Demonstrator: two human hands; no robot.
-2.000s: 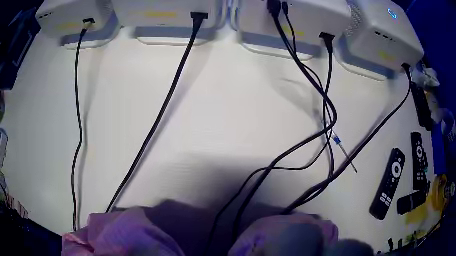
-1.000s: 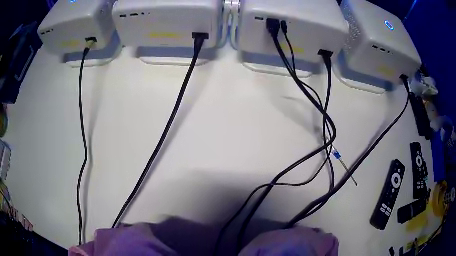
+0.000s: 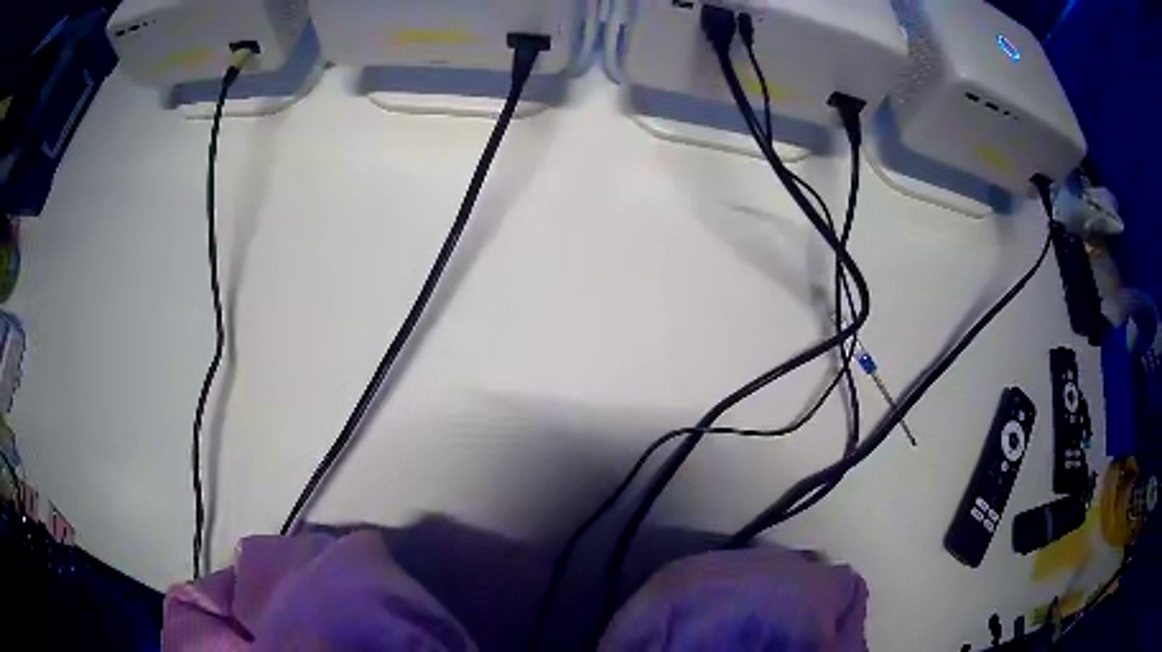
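Several white projectors stand in a row at the top edge, among them a left one point(image 3: 191, 38), a middle right one point(image 3: 803, 51) and a far right one point(image 3: 988, 102). Each has a black power cord point(image 3: 440, 274) in its lower rear. The middle right one also holds a thick black HDMI cable point(image 3: 796, 191) and a thin audio cable point(image 3: 765, 108) beside it. The cables run down to the near edge. Both my hands are out of view; only two pink sleeves show at the bottom.
Remotes point(image 3: 991, 478) lie at the right, with a yellow tape roll point(image 3: 1121, 503) at the rim. A thin clear and blue tool point(image 3: 869, 366) lies by the cables. A dark bin point(image 3: 51, 115) stands at the upper left. All rests on a white tabletop point(image 3: 548, 293).
The view has shifted slightly, moving down, then back up and a little to the right. A dark grey blurred shape at the bottom right two seconds ago is gone. The projectors and cables keep their places.
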